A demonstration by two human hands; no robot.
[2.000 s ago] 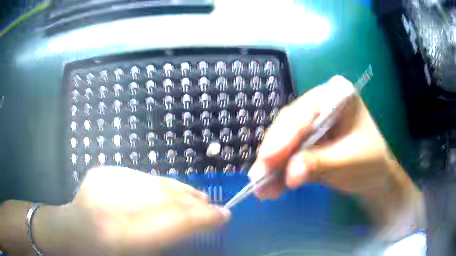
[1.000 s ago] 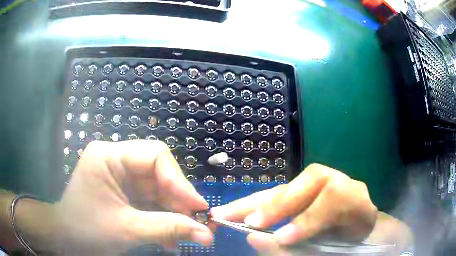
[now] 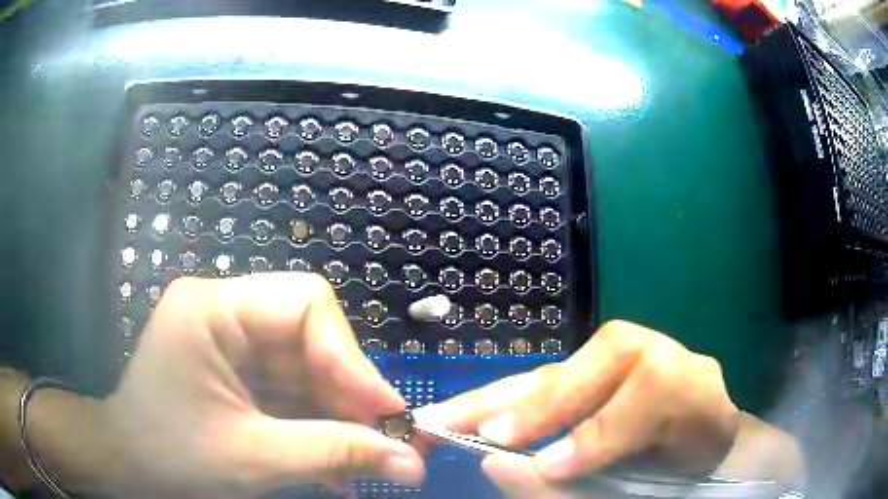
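Observation:
My left hand [image 3: 253, 390] pinches a small round component [image 3: 397, 426] with a dark rim between thumb and index finger. My right hand [image 3: 613, 409] holds thin silver tweezers [image 3: 467, 442]; their tip touches or nearly touches the component's right edge. Under both hands lies a blue film [image 3: 487, 380] with rows of tiny pale pads, over the near part of a black component tray [image 3: 584, 253]. The tray's pockets hold rows of round parts. A whitish rounded piece, possibly a finger cot [image 3: 429, 308], lies on the tray.
A green mat [image 3: 672, 195] lies under the tray. Part of another black tray [image 3: 370, 12] shows at the far edge. Black trays [image 3: 813, 166] stand stacked at the right, with a red object [image 3: 748, 14] behind them. A bracelet is on my left wrist.
The hands have come together differently from two seconds ago, and the component now shows between my left fingertips. Since one second ago its face has turned slightly; the hands have hardly moved.

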